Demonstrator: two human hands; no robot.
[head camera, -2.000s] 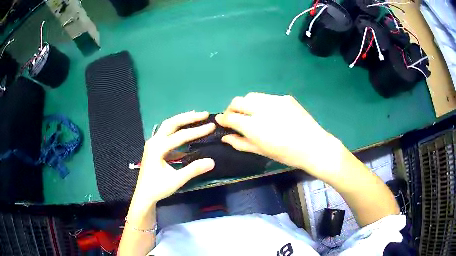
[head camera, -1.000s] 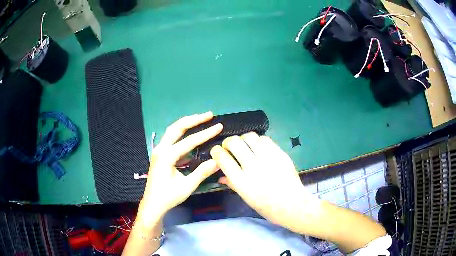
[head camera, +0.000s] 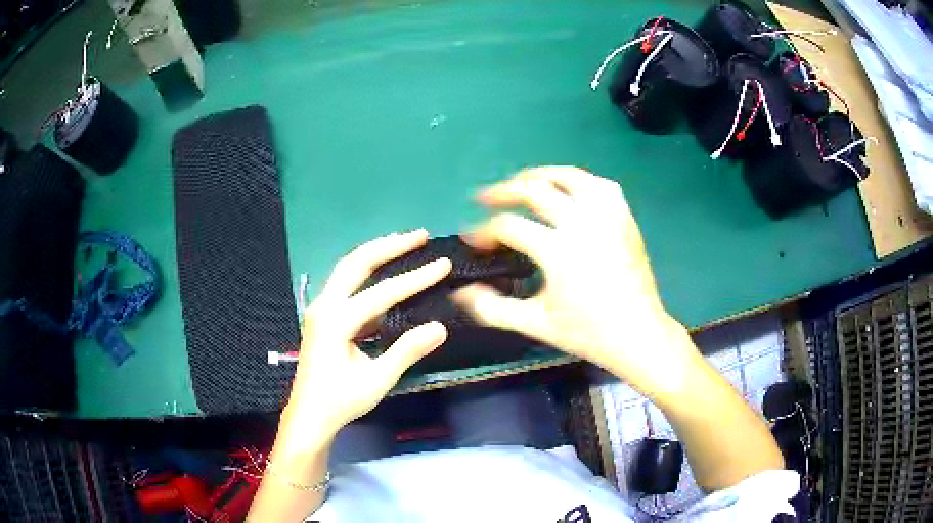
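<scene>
A wrap sheet, black and textured (head camera: 460, 332), lies at the bench's front edge, partly covered by both hands. My left hand (head camera: 379, 306) holds its left part, with the thumb in front and fingers behind. A wired cylinder seems to be inside, mostly hidden; a lead with a white connector (head camera: 281, 358) sticks out to the left. My right hand (head camera: 563, 266) is over the right part, blurred, with thumb and fingers apart; whether it grips the sheet is unclear. A stack of wrap sheets (head camera: 233, 255) lies left of my hands.
Several waiting cylinders (head camera: 665, 77) with wires stand at the back right, beside cardboard (head camera: 890, 204). One wired cylinder (head camera: 102, 133), a large black roll (head camera: 36, 276) and a blue tie (head camera: 118, 296) are at left. A post (head camera: 159, 46) stands at back left. Crates sit below the bench edge.
My right hand first moved down and toward me, then back up, its fingers now spread and blurred. My left hand has stayed nearly in place on the sheet.
</scene>
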